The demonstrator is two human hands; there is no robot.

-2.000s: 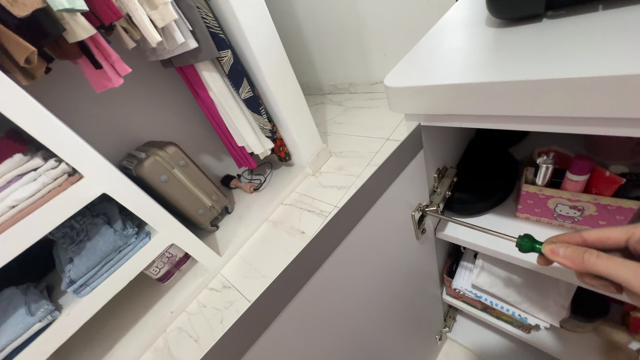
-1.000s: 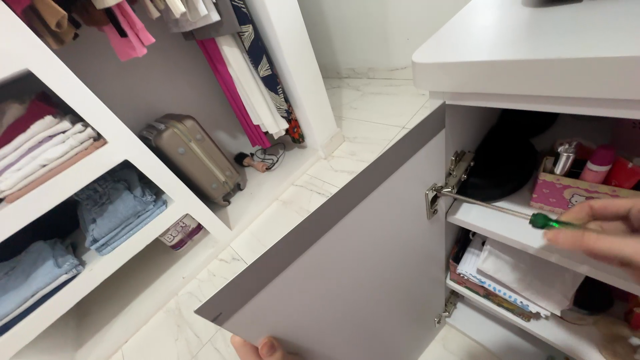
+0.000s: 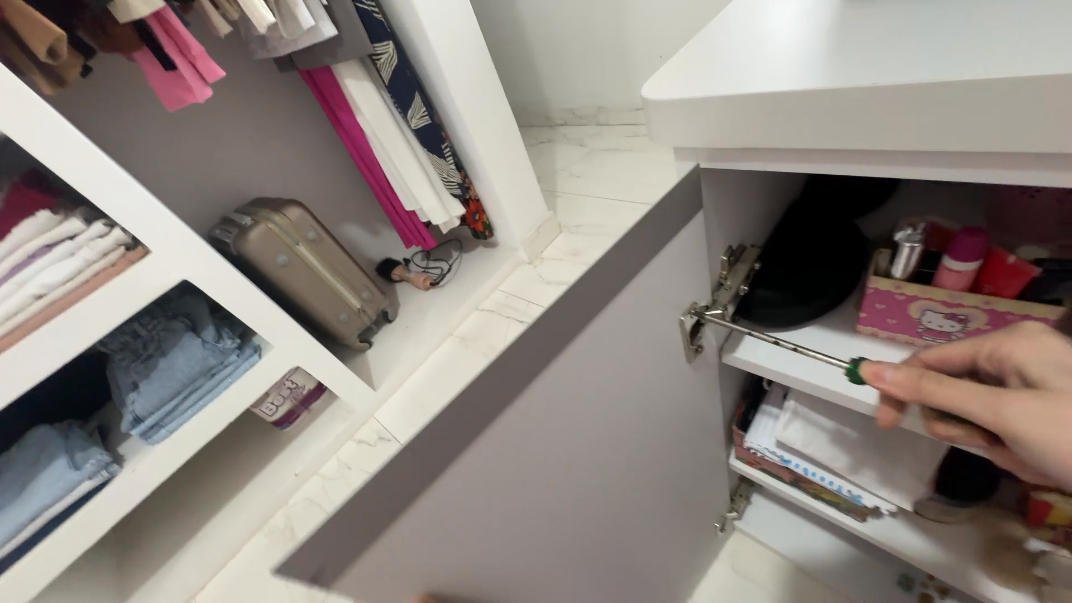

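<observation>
My right hand (image 3: 980, 402) grips a screwdriver (image 3: 779, 342) by its green handle, mostly covered by the fingers. The metal shaft points left, its tip at the upper cabinet hinge (image 3: 712, 301), whose plate sits on the open grey cabinet door (image 3: 536, 427). A lower hinge (image 3: 734, 506) joins the same door further down. Of my left hand (image 3: 431, 598) only a sliver of skin shows at the bottom edge of the view, by the door; its fingers and what they hold are hidden.
Behind the right hand, a pink patterned box (image 3: 946, 314) with toiletries and a black item (image 3: 804, 260) stand on the cabinet shelf. Papers (image 3: 837, 452) lie below. A white countertop (image 3: 863, 109) overhangs the cabinet. At left are a suitcase (image 3: 306, 268), hanging clothes and folded jeans (image 3: 184, 368).
The left hand came into view at the door's lower edge, then dropped almost out of view. The door's free end has swung relative to the cabinet since the oldest frame. The screwdriver stays at the upper hinge.
</observation>
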